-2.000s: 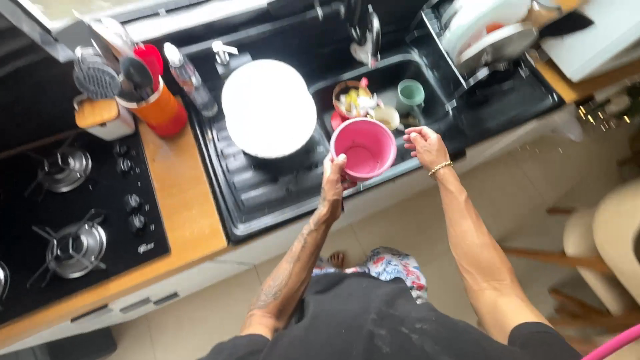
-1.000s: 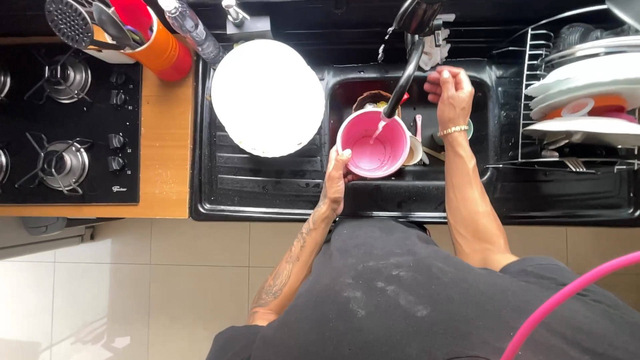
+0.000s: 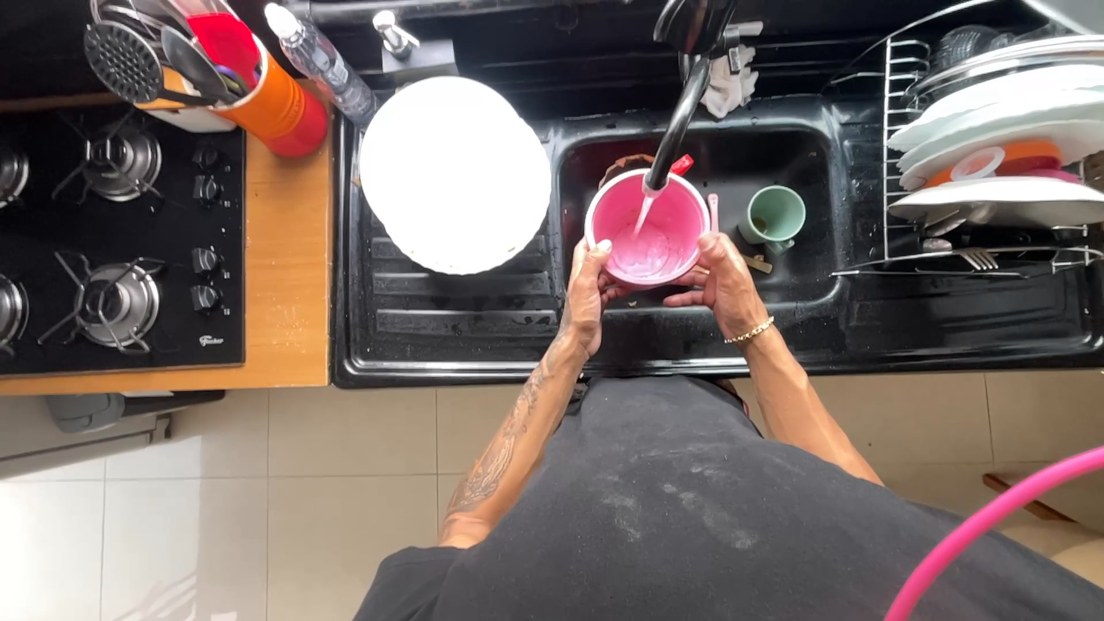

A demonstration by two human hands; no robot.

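Both hands hold a pink round container over the black sink basin. My left hand grips its left side with the thumb on the rim. My right hand holds its lower right side, thumb at the rim. From the black faucet above, water runs into the container. A green mug stands in the basin to the right. Behind the container, a brown-rimmed bowl and a red item show in part; the rest of them is hidden.
A stack of white plates sits on the left drainboard. A dish rack with plates and cutlery stands at the right. Further left are a plastic bottle, an orange utensil holder and a gas cooktop.
Water now runs from the faucet into the pink container. My right hand has come down from beside the faucet and taken hold of the container's right side. The view has turned since the earliest frame.
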